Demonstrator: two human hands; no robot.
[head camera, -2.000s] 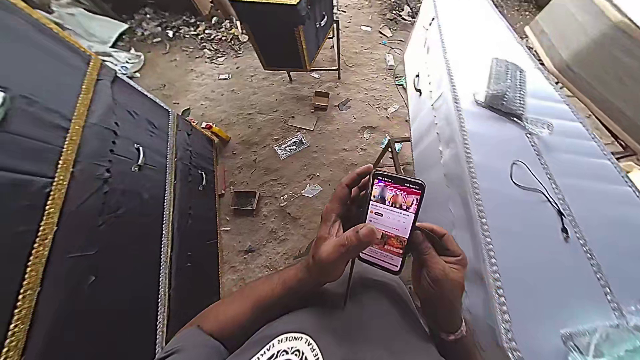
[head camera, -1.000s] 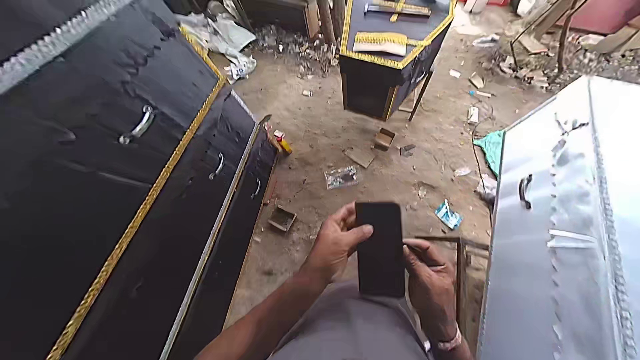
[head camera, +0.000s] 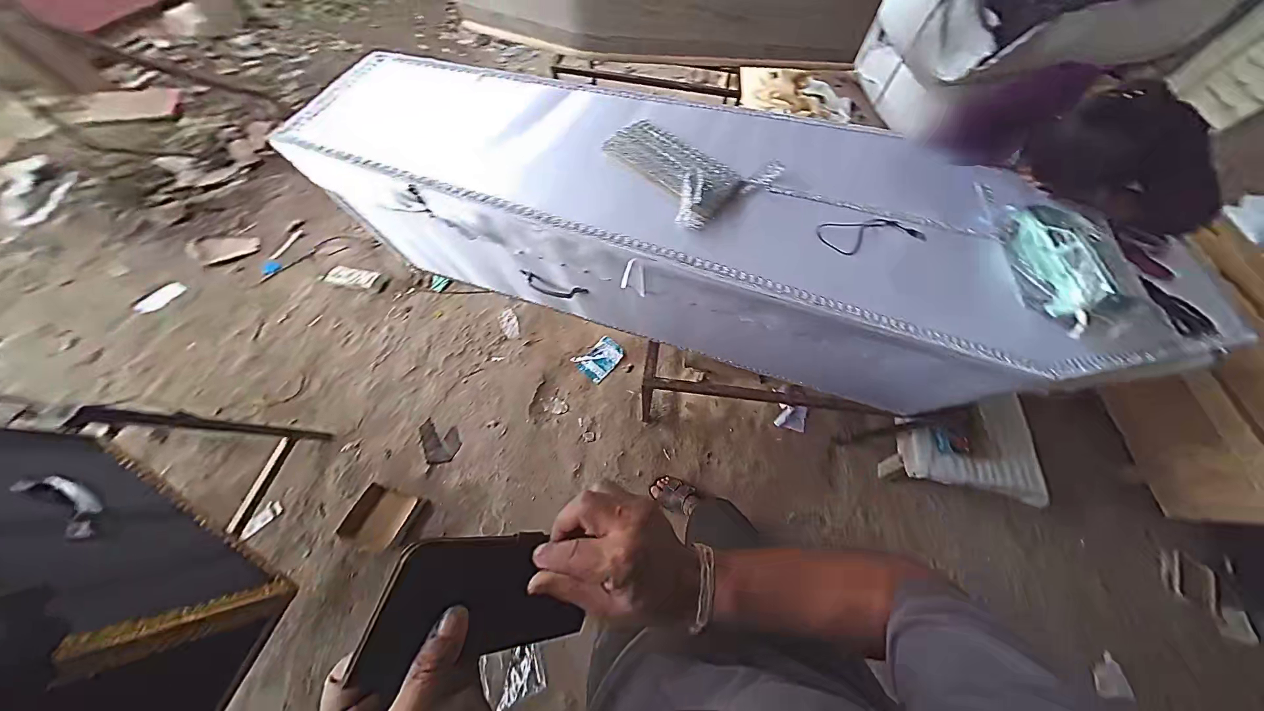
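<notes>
A smartphone with a dark screen (head camera: 494, 583) lies across the lower middle of the view. My left hand (head camera: 425, 667) grips its lower left end, the thumb flat on the screen. My right hand (head camera: 617, 558), with a bracelet at the wrist, has bent fingers at the phone's upper right end; whether they grip it is unclear. Beyond my hands stands a white coffin (head camera: 790, 306) with silver braid edging. On its lid are a wrapped roll of silver trim (head camera: 671, 168), a black cord (head camera: 869, 232) and a plastic bag with green contents (head camera: 1062, 262).
A black coffin with gold trim (head camera: 109, 553) stands at lower left. A metal stand (head camera: 770, 390) supports the white coffin. An open small box (head camera: 380, 518) and a blue packet (head camera: 599, 358) lie on the dirt floor. Another person (head camera: 1116, 148) leans at the white coffin's right end.
The phone's screen was lit two seconds ago and is dark now. My right hand has moved from the phone's side edge to its upper end. The view has swung right to the white coffin.
</notes>
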